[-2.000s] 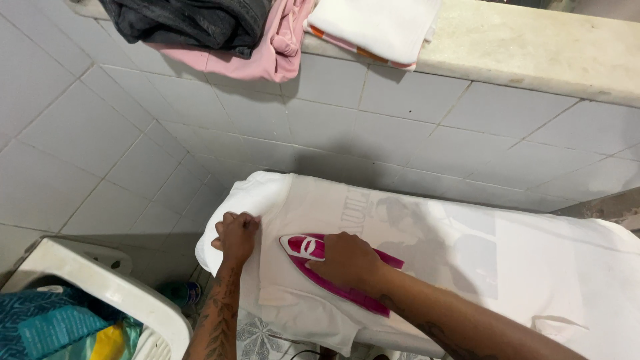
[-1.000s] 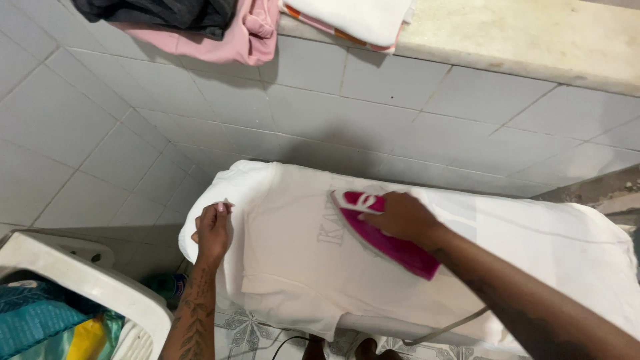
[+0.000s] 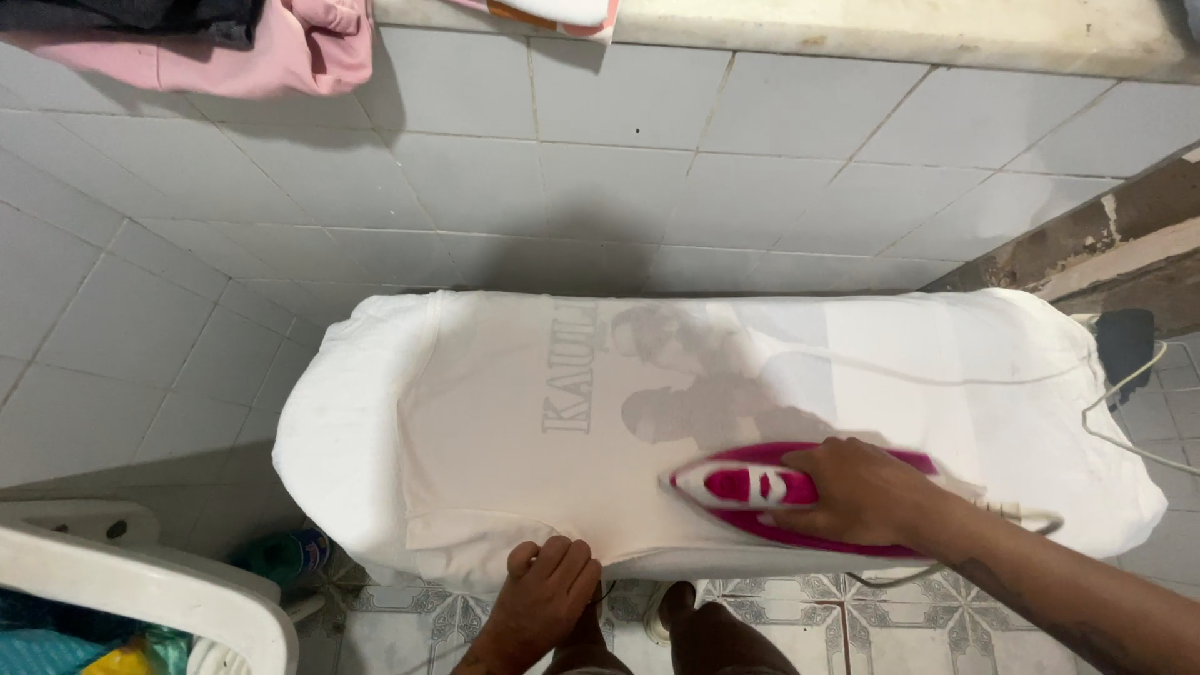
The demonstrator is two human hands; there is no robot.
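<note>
A light T-shirt (image 3: 487,450) with faint printed lettering and pictures lies spread on the white-covered ironing board (image 3: 328,431). My right hand (image 3: 858,492) grips the handle of a magenta and white clothes iron (image 3: 741,483), which rests on the lower part of the shirt, its tip pointing left. At the board's near edge, my left hand (image 3: 553,581) has its fingers closed on the shirt's edge by the sleeve. The fabric between those fingers is mostly hidden. The iron's cord (image 3: 1031,514) leaves from its back end on the right.
Behind the board stands a tiled wall (image 3: 609,178) under a marble ledge (image 3: 844,28) with folded pink cloth (image 3: 216,56) and dark cloth. A white plastic chair or bin (image 3: 141,581) holding bags and cloth is at lower left, near a green bottle (image 3: 286,553). A pale cord (image 3: 1106,412) hangs at the right.
My left hand has moved from the board's left end to its near edge and holds the shirt there. My right hand has brought the iron toward the near side of the shirt.
</note>
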